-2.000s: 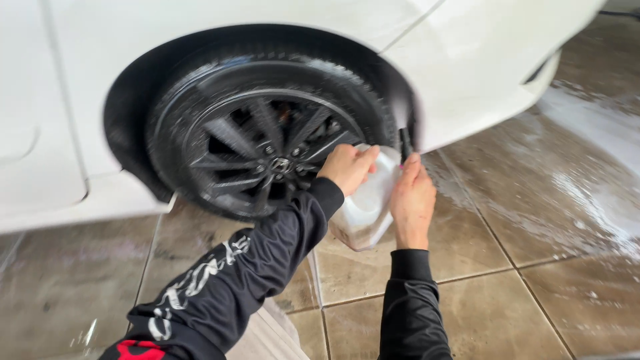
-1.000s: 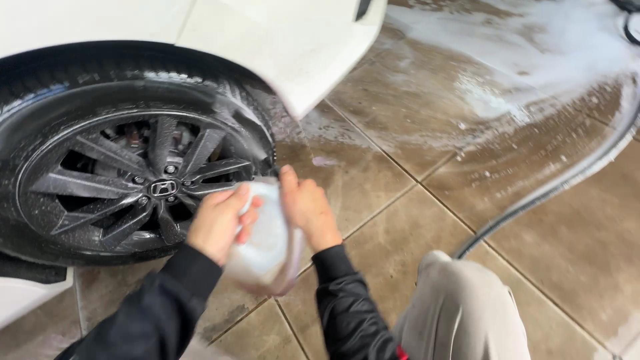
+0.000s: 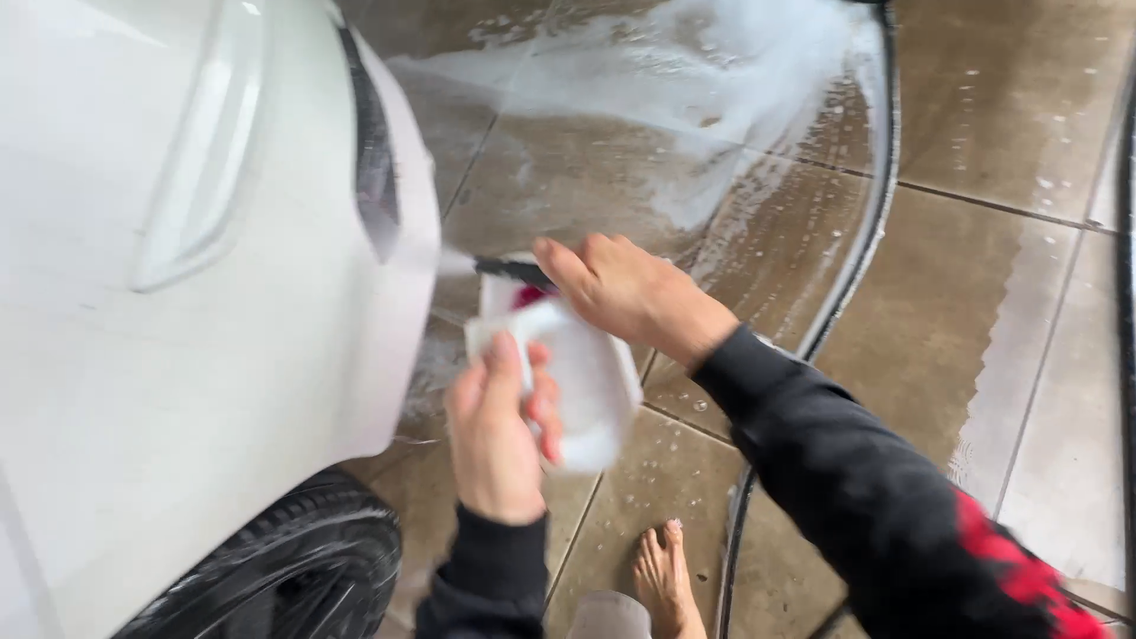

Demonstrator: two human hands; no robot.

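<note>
My left hand (image 3: 501, 422) grips the handle of a translucent white plastic jug (image 3: 590, 382), blurred by motion. Above it, my right hand (image 3: 626, 288) is closed around a dark spray nozzle (image 3: 513, 269) at the jug's top. A whitish spray leaves the nozzle tip to the left, towards the corner of a white car's bumper (image 3: 390, 328). Some dark red shows on the jug beneath the nozzle. The car's black wheel (image 3: 311, 568) is at the lower left, partly cut off by the frame.
A black hose (image 3: 874, 222) curves over the wet tiled floor (image 3: 905, 293) right of the jug and passes close to my bare foot (image 3: 664, 568). White foam (image 3: 728, 71) spreads across the tiles beyond. Another dark hose or cable (image 3: 1127, 266) runs along the right edge.
The view has swung right, from the wheel to the bumper corner. Both hands have moved with the jug away from the wheel. Spray now shows plainly at the nozzle.
</note>
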